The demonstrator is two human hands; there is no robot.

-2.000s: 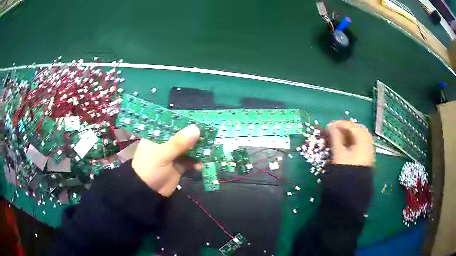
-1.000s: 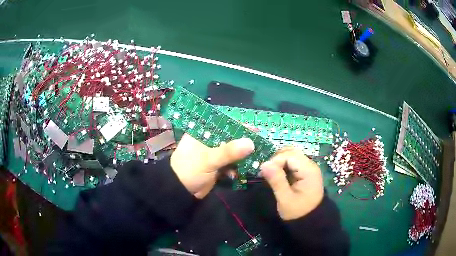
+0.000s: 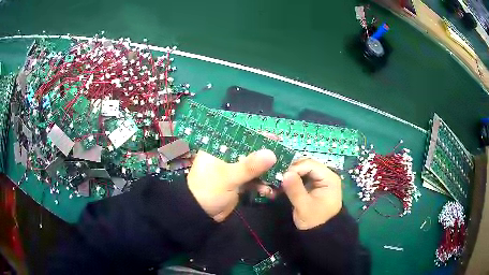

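Observation:
My left hand (image 3: 225,182) grips a green PCB strip (image 3: 214,134) with its thumb on top; the strip slants down from upper left to its right end. My right hand (image 3: 313,193) has its thumb and index finger pinched at a white plug at the strip's right end; whether a wire lead is between the fingers is hidden. Another green PCB panel (image 3: 316,134) lies behind the strip. A small single PCB (image 3: 267,263) with a red wire lies below the hands. A bundle of red wire leads (image 3: 391,180) lies right of my right hand.
A large heap of wired boards (image 3: 102,107) fills the left. A panel stack (image 3: 450,158) and a second wire bundle (image 3: 450,231) lie at the far right, beside a cardboard edge (image 3: 482,198). A round black unit with a blue cylinder (image 3: 375,47) stands beyond the white line.
My right hand has come from the near wire bundle to the strip's right end. In the last second both hands stay almost in place. The view has shifted.

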